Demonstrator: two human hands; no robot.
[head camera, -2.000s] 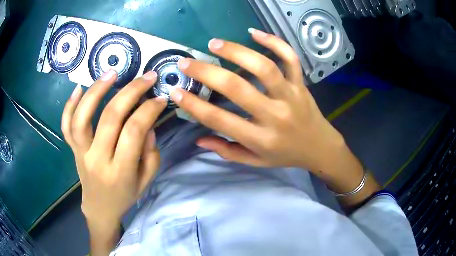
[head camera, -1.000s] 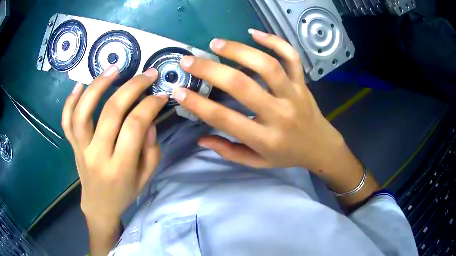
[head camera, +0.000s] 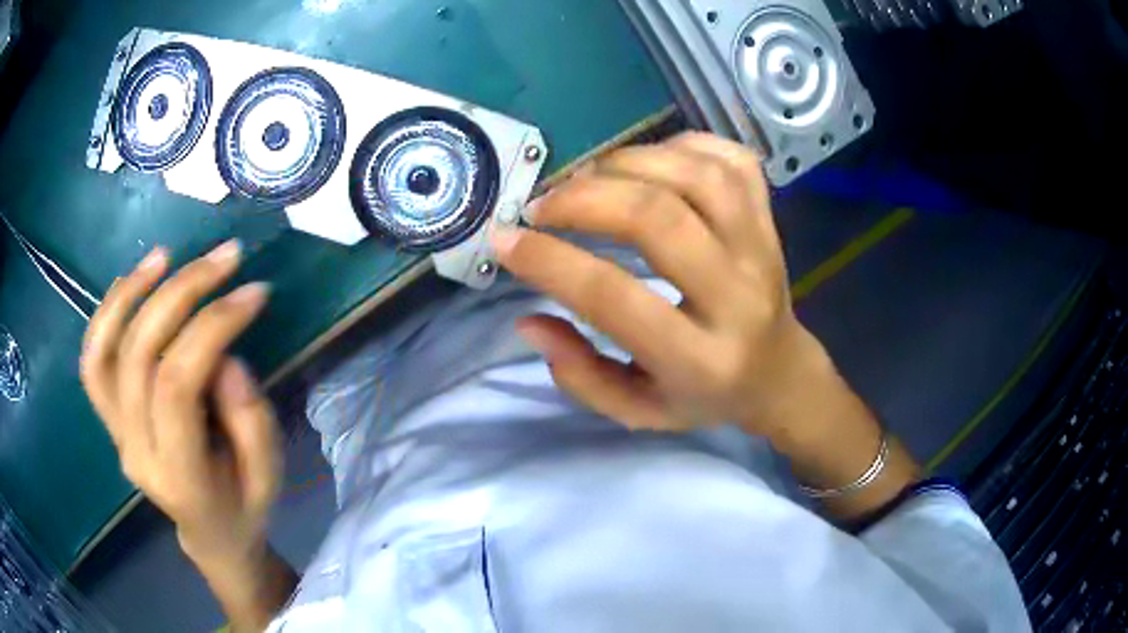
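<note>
A flat silver three-cavity fixture (head camera: 328, 229) lies on the green bench mat at upper left, its right end over the bench edge. Three black-rimmed round seats (head camera: 423, 181) sit in a row in it, with glare on their ringed faces; a clear disc cannot be told apart. My right hand (head camera: 674, 278) is at the fixture's right end, index fingertip at its edge, fingers spread; nothing is seen in it. My left hand (head camera: 186, 371) is off the fixture, below its left part, slightly blurred, fingers apart and empty.
Stacked silver plates (head camera: 792, 74) lie at upper right, over the bench edge. Slim tweezers (head camera: 56, 275) lie at left, partly behind my left hand. Clear rings (head camera: 10, 365) lie at the left rim. The bench edge (head camera: 359, 309) runs diagonally below the fixture.
My left hand has left the right seat and moved left and down. My right hand has moved right, off the seat to the fixture's end, its fingers more bent. All three seats are uncovered.
</note>
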